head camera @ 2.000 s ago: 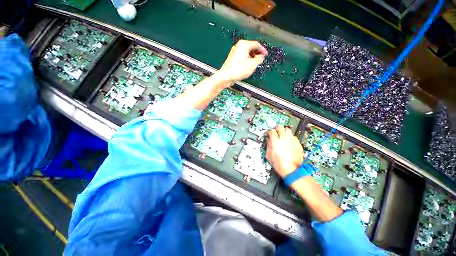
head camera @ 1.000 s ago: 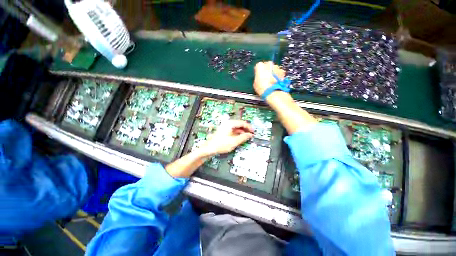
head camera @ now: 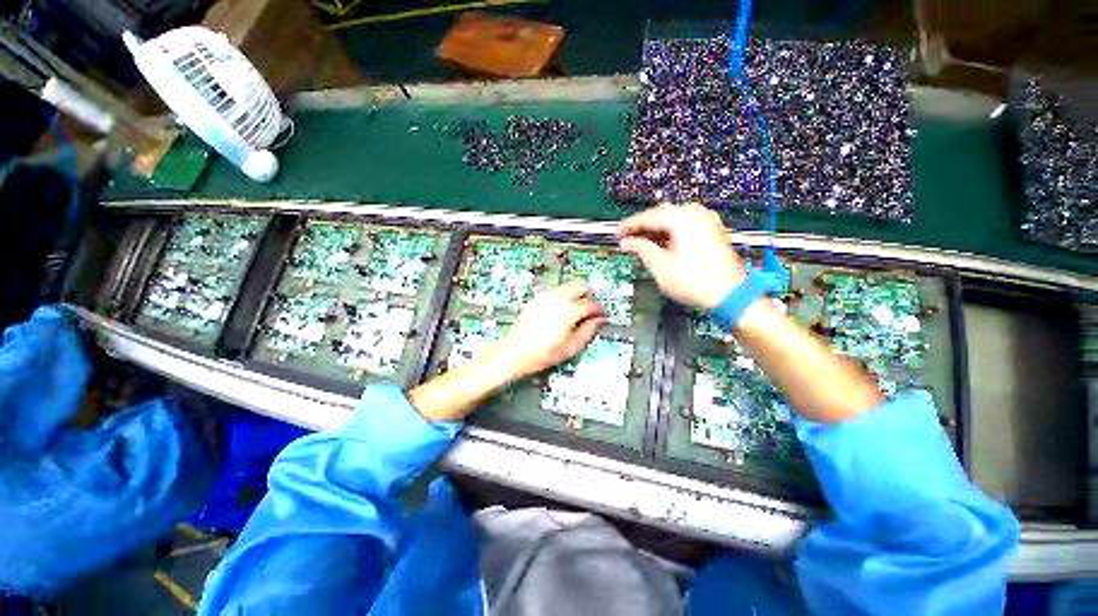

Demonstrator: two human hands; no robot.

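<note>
My left hand [head camera: 556, 325] is over the middle pallet [head camera: 526, 413], its fingertips close together at the upper right circuit board [head camera: 598, 284]. Any part between them is too small to tell. My right hand [head camera: 686, 255], with a blue strap [head camera: 747, 295] on the wrist, is over the rail at the pallet's upper right corner, thumb and forefinger close together. Whether it holds a component cannot be told. The lower right board [head camera: 590, 381] lies uncovered, pale and silvery. The lower left board [head camera: 478, 344] is partly hidden by my left hand.
A small dark component pile [head camera: 520, 147] and a large dark glittering mass [head camera: 771, 132] lie on the green bench [head camera: 361, 157]. A white fan [head camera: 214, 96] stands far left. A blue cord [head camera: 766, 157] hangs over the mass. More pallets [head camera: 341, 297] line the track. Another person's blue sleeve [head camera: 84, 457] is at left.
My right hand has moved from the large mass's left edge down toward the pallet. My left hand stays over the same board. Earlier, my left hand was at the small pile. The view has shifted.
</note>
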